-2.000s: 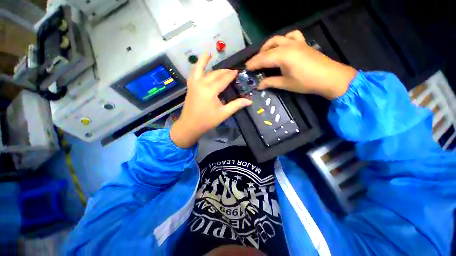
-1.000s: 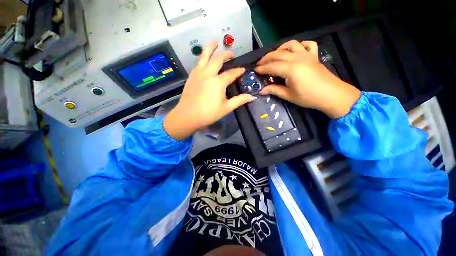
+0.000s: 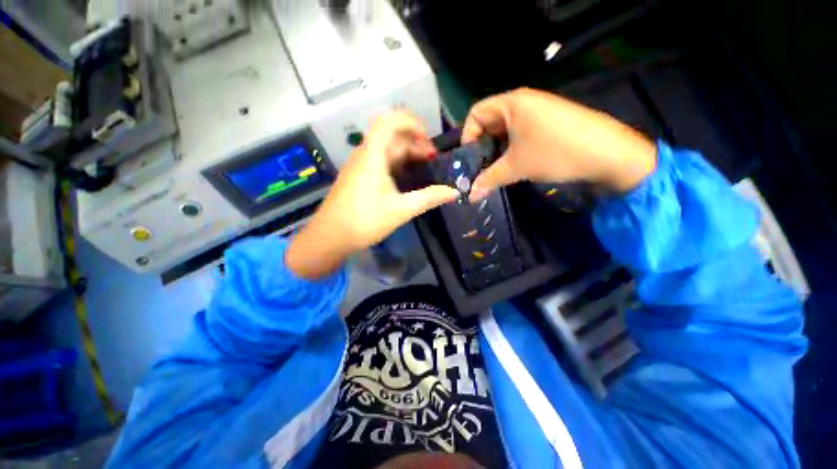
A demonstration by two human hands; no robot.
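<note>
A black smartphone (image 3: 479, 240) with small white and orange marks lies in a pocket of the black foam tray (image 3: 543, 274) over my lap. Its camera end is towards the top of the view. My left hand (image 3: 372, 197) holds that end from the left, with the thumb on its face near a round camera opening and the other fingers curled at the edge. My right hand (image 3: 551, 142) holds the same end from the right, thumb also beside the camera area. The fingers hide the phone's upper edge, and any small part between them cannot be made out.
A white machine (image 3: 206, 119) with a blue touchscreen (image 3: 275, 179) and a yellow button (image 3: 141, 234) stands at the left. A dark fixture (image 3: 106, 87) is on it. A white slotted tray (image 3: 597, 330) lies below the foam tray at the right. Dark trays extend to the upper right.
The fingers of my left hand have curled in around the phone's camera end. My right hand's fingers have drawn closer and grip its upper edge. The phone's face catches less light.
</note>
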